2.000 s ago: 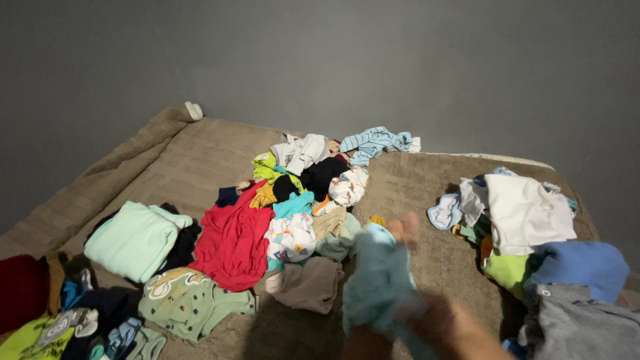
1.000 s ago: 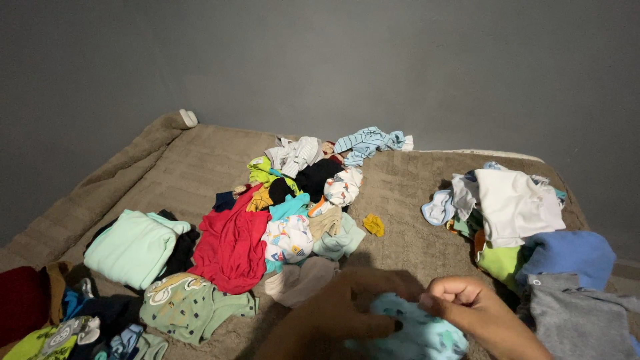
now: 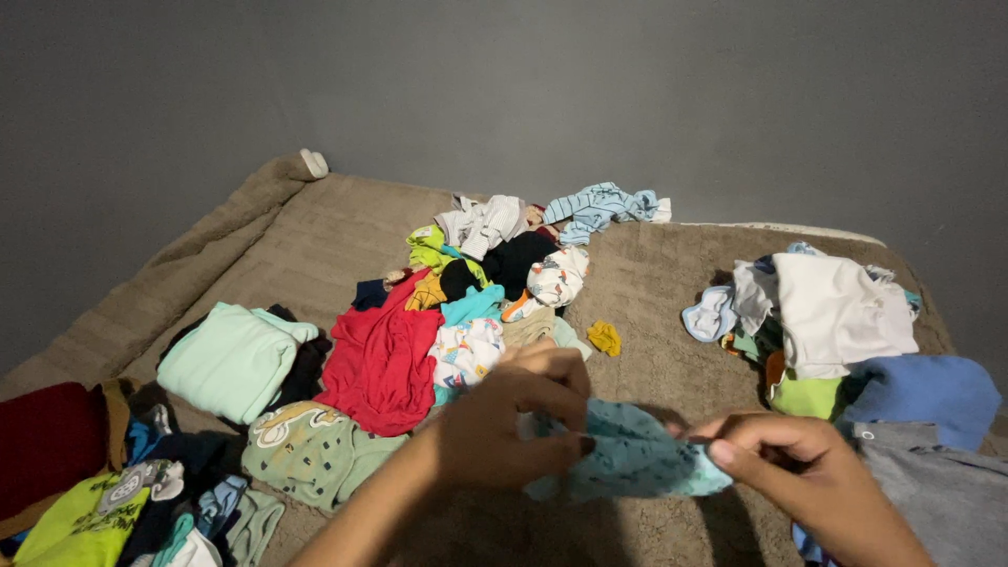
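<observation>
A light teal patterned cloth garment (image 3: 630, 453) hangs between my hands, low in the head view and right of centre. My left hand (image 3: 516, 417) pinches its left part, and my right hand (image 3: 787, 461) grips its right edge between thumb and fingers. Just beyond lies a small mustard-yellow cloth item (image 3: 604, 338) on the brown blanket. Behind my left hand is a loose heap with a red garment (image 3: 382, 362), a white printed garment (image 3: 468, 350) and a black one (image 3: 516, 260). My left hand hides part of this heap.
A folded mint garment (image 3: 232, 362) and a sage-green printed one (image 3: 311, 453) lie left, above mixed clothes including a lime shirt (image 3: 83, 512). On the right are white (image 3: 843, 315), blue (image 3: 921, 394) and grey clothes (image 3: 929, 488). A grey wall (image 3: 504, 94) rises behind the brown blanket (image 3: 661, 276).
Two seconds ago the teal garment was blurred and held more upright, covering part of the yellow item. It is lower now, and since one second ago my hands have moved apart, stretching it sideways.
</observation>
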